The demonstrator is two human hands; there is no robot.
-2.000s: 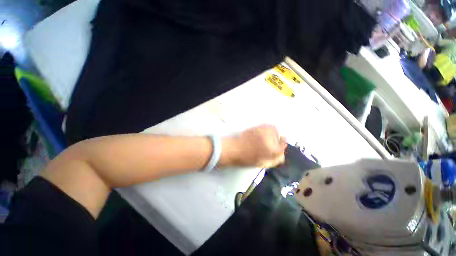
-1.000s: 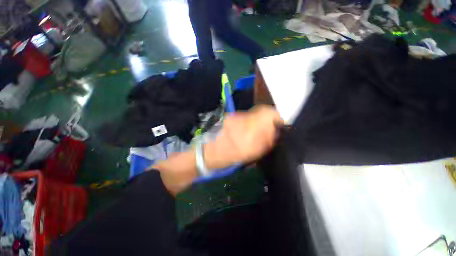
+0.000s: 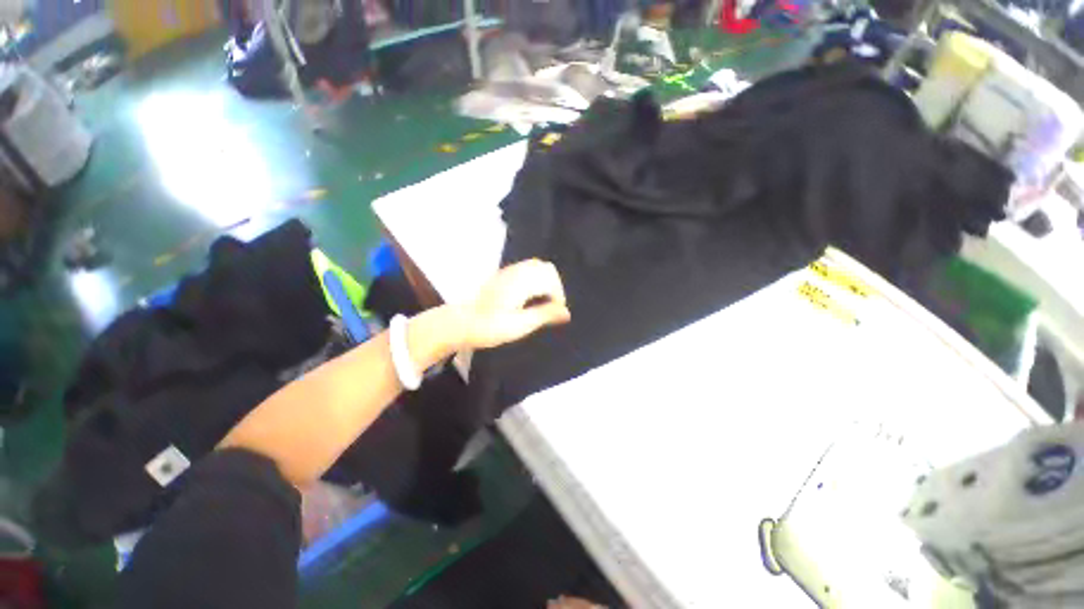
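Observation:
My left hand [image 3: 517, 305], with a pale band on the wrist, is over the black fabric [image 3: 666, 238] at the table's left edge. Its fingers are curled; whether they grip the cloth cannot be told. The black fabric lies in a heap across the far part of the white table [image 3: 666, 440], and some dark cloth hangs below my hand. A small bit of skin at the bottom edge may be my right hand [image 3: 575, 603]; its fingers are out of the picture. The off-white sewing machine head [image 3: 1010, 506] is at the lower right.
A blue bin [image 3: 345, 535] heaped with black pieces [image 3: 202, 357] stands on the green floor at the left. Yellow labels [image 3: 832, 297] are on the tabletop. A looped metal part [image 3: 769, 547] lies left of the machine head. Pale cloth [image 3: 559, 93] lies on the floor beyond.
My left hand moved left from beside the machine head, passed over the bin side, and is now at the black heap on the table. The view swung left, then partly back.

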